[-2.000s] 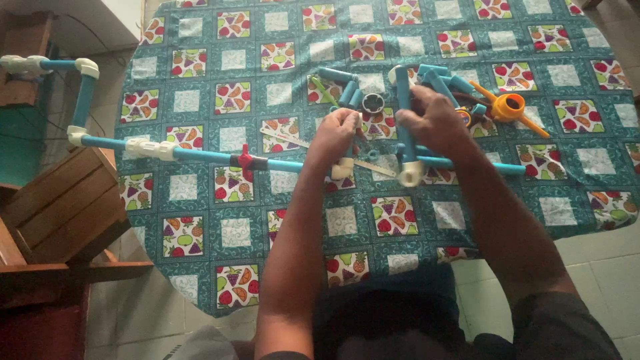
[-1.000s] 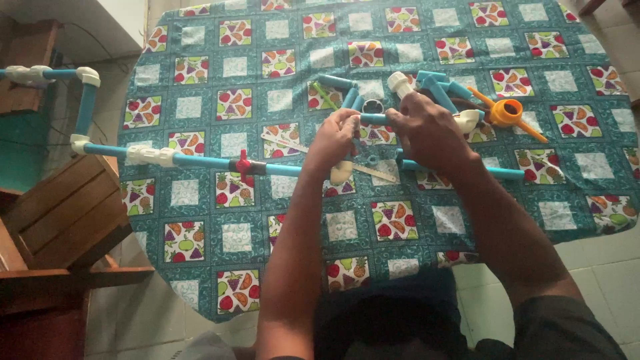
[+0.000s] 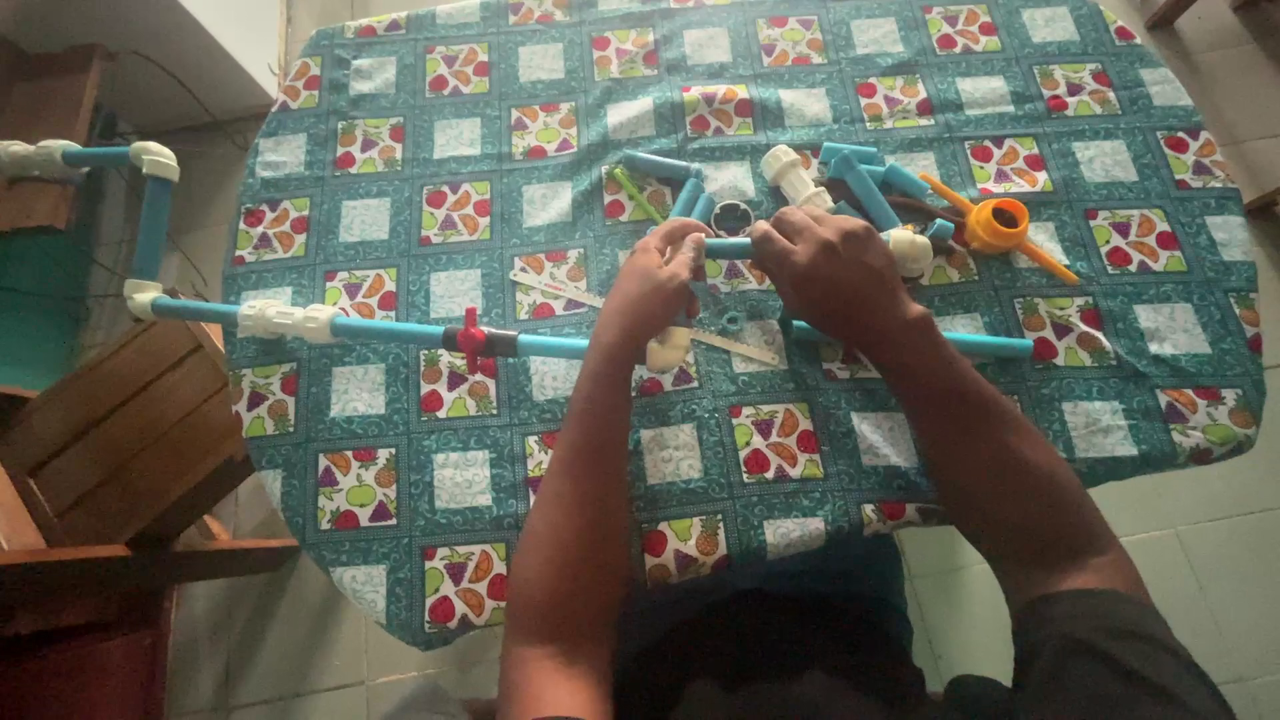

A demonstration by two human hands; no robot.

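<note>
Both my left hand (image 3: 655, 280) and my right hand (image 3: 835, 265) grip a short blue PVC pipe (image 3: 728, 248), one at each side of it. White fittings, a union (image 3: 797, 178) and an elbow (image 3: 908, 252), show beyond my right hand; whether they join the held pipe is hidden. Below my left hand, a cream elbow (image 3: 668, 350) ends a long blue pipe (image 3: 400, 332) with a red-handled valve (image 3: 470, 340) and a white union (image 3: 285, 321). Under my right forearm lies another blue pipe (image 3: 985, 345). A white ring fitting (image 3: 733, 216) rests between my hands.
Blue pipe offcuts (image 3: 865, 190), an orange tool with two handles (image 3: 996, 225), a green stick (image 3: 637, 193) and a white ruler (image 3: 735, 347) lie on the patterned tablecloth (image 3: 470, 480). The long pipe assembly passes over the table's left edge, above a wooden chair (image 3: 120, 430).
The blue pipe with white fittings, upright at my right hand two seconds ago, has been turned sideways. My left hand has come onto the blue pipe.
</note>
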